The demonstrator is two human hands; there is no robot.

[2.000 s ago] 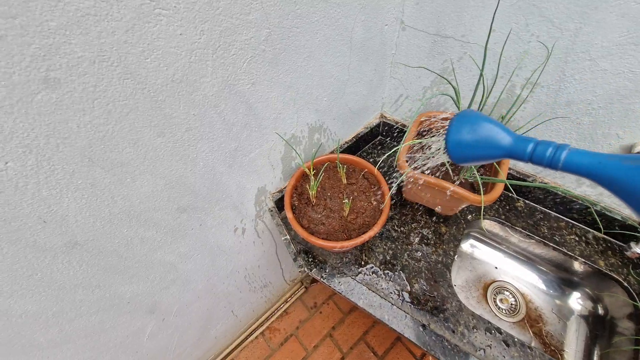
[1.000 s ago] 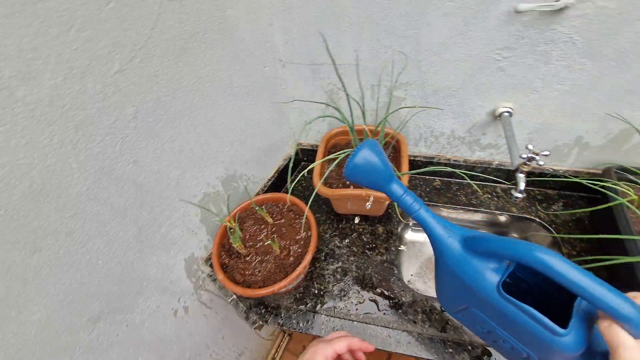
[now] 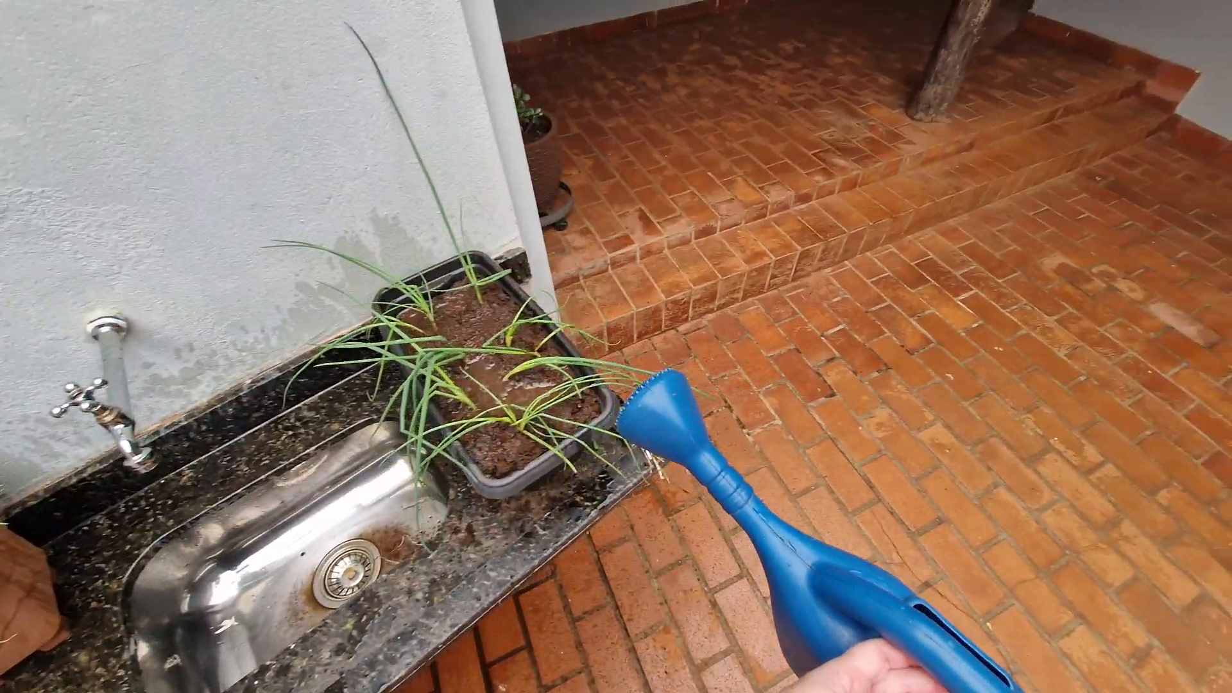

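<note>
At the bottom edge, what appears to be my left hand (image 3: pixel 871 671) holds the body of a blue plastic watering can (image 3: pixel 799 568), its fingers partly cut off by the frame. My right hand is out of view. The can's flared rose points up and left, beside the near right corner of a black rectangular planter (image 3: pixel 527 481). Thin green onion-like plants (image 3: pixel 423 385) grow from the planter's dark wet soil (image 3: pixel 500 385) and droop over its rim. The planter stands at the right end of a black speckled stone counter (image 3: pixel 481 549).
A stainless steel sink (image 3: pixel 279 549) is set into the counter, left of the planter. A metal tap (image 3: pixel 111 414) sticks out of the white wall. Part of a terracotta pot (image 3: pixel 24 597) shows at far left. Brick paving (image 3: pixel 914 385), a brick step (image 3: pixel 741 265), a wooden post (image 3: pixel 951 63) and another potted plant (image 3: pixel 542 159) lie beyond.
The view has swung far right. The watering can has moved from the terracotta pots to beside the black planter. The hand that was free at the bottom one second ago seems to be on the can now.
</note>
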